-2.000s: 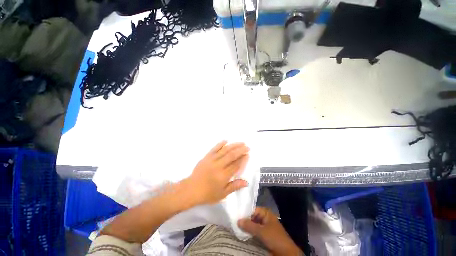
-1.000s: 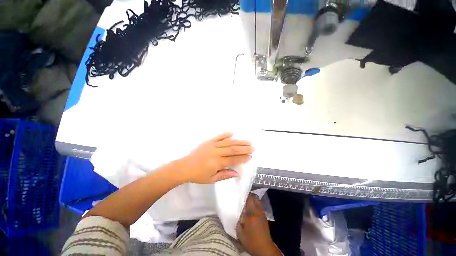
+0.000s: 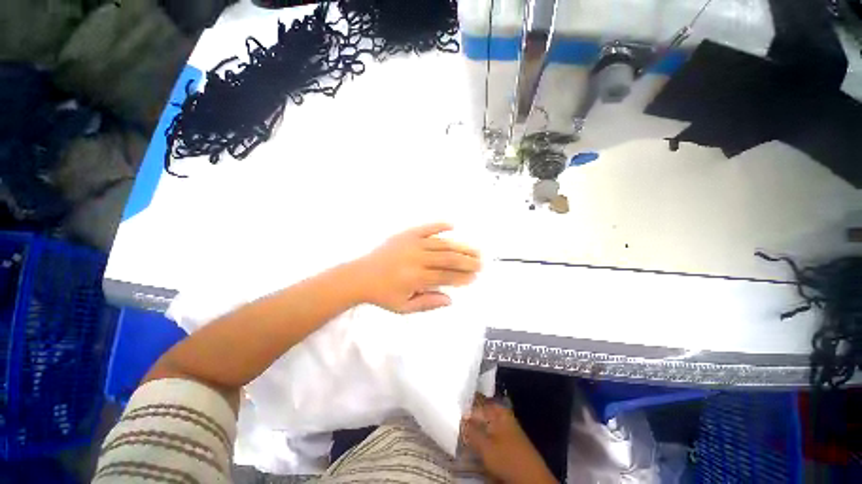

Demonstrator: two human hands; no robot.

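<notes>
A white fabric panel [image 3: 378, 354] lies over the front edge of the white table and hangs down towards my lap. My left hand [image 3: 421, 270] lies flat on the panel, palm down, fingers pointing right, in front of the presser foot [image 3: 506, 156]. My right hand [image 3: 490, 430] is low, below the table edge, at the panel's hanging right edge; its fingers are bent and partly hidden, so its hold is unclear. The panel's far part blends with the white tabletop, so its outline there cannot be told.
A black trim bundle [image 3: 255, 95] lies back left, another trim bundle [image 3: 839, 312] at right. Black cloth pieces [image 3: 747, 104] lie right of the machine head [image 3: 586, 24]. A measuring tape [image 3: 652, 364] runs along the front edge. Blue crates [image 3: 57, 350] stand below left and right.
My left hand has moved slightly away from me with the panel, which now spreads wider below the table edge. My right hand stays low beside it. The camera view has shifted a little.
</notes>
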